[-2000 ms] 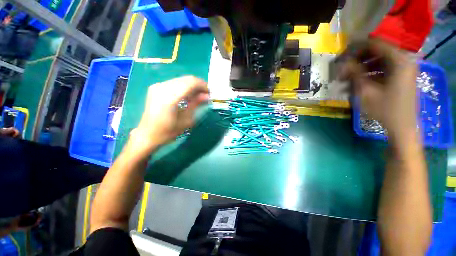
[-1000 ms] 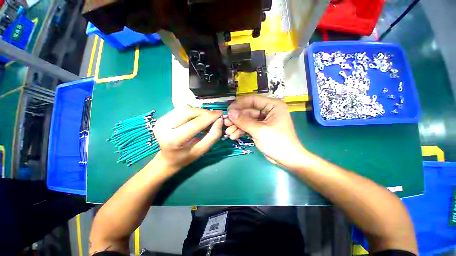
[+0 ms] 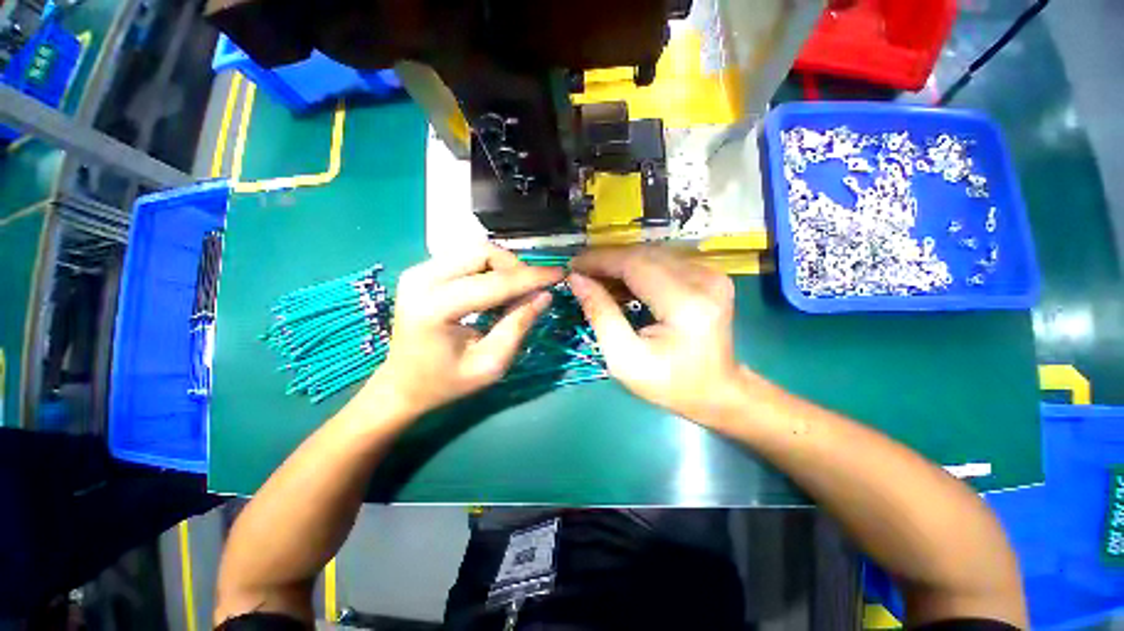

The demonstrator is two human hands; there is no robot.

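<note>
My left hand (image 3: 462, 323) and my right hand (image 3: 666, 323) meet at their fingertips just in front of the press mouth. The fingertips pinch together; the piece between them is too small and covered to make out. A silver ring terminal (image 3: 635, 306) shows at my right hand's curled fingers. Green wires with silver ends (image 3: 570, 360) lie loose on the bench below and behind the hands, partly hidden. A neater pile of green wires (image 3: 323, 335) lies left of my left hand, silver ends towards it.
The dark crimping press (image 3: 524, 160) stands behind the hands, with a yellow block (image 3: 614, 200) at its mouth. A blue terminal tray (image 3: 1021, 234) is at right, a red bin (image 3: 881, 43) behind it. Blue bins stand at left (image 3: 148, 321), upper left (image 3: 314, 80) and lower right (image 3: 1072, 493).
Two seconds ago my hands were apart, the right over the terminal tray; a second ago they were together. Since then the fingertips have shifted slightly, and the view has barely moved.
</note>
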